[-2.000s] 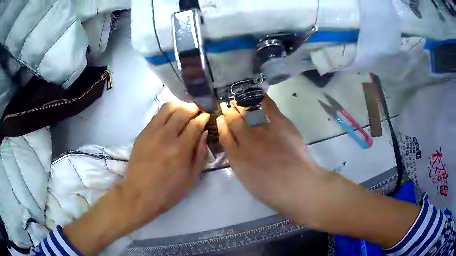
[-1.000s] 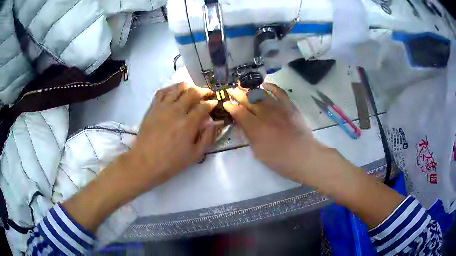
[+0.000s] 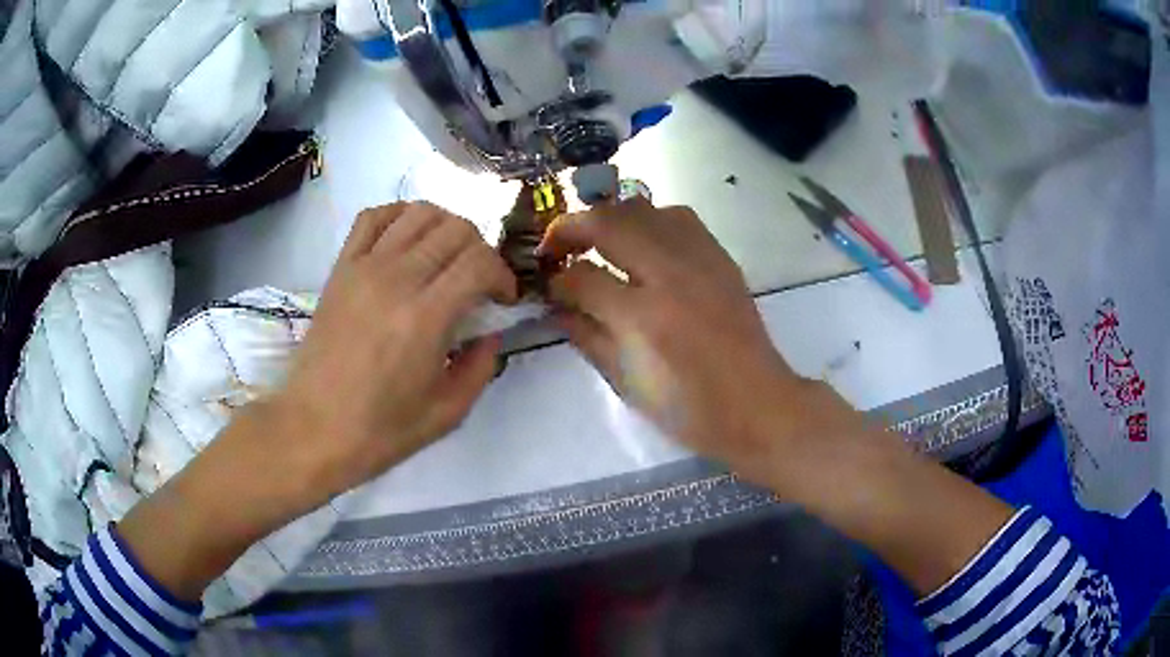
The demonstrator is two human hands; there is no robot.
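A small dark brown cuff piece (image 3: 526, 244) lies under the lit presser foot (image 3: 542, 195), with yellow marks beside the needle. My left hand (image 3: 398, 321) holds its left side, together with the end of the white quilted sleeve (image 3: 237, 353). My right hand (image 3: 667, 321) pinches the brown piece from the right, thumb and index finger at its edge. The fingertips of both hands are close together just in front of the foot. The exact layers between the fingers are partly hidden.
White quilted jacket body (image 3: 193, 77) and a brown strip with gold zip (image 3: 167, 218) lie left. Right of the needle are pink-and-blue snips (image 3: 866, 250), a brown strip (image 3: 932, 218), a black flat object (image 3: 776, 109) and a black cord (image 3: 982, 257). A printed plastic bag (image 3: 1091, 321) is far right.
The hands have drawn back a little from the foot, and more of the brown piece shows between them. The camera view has shifted, so the machine head sits higher in the picture.
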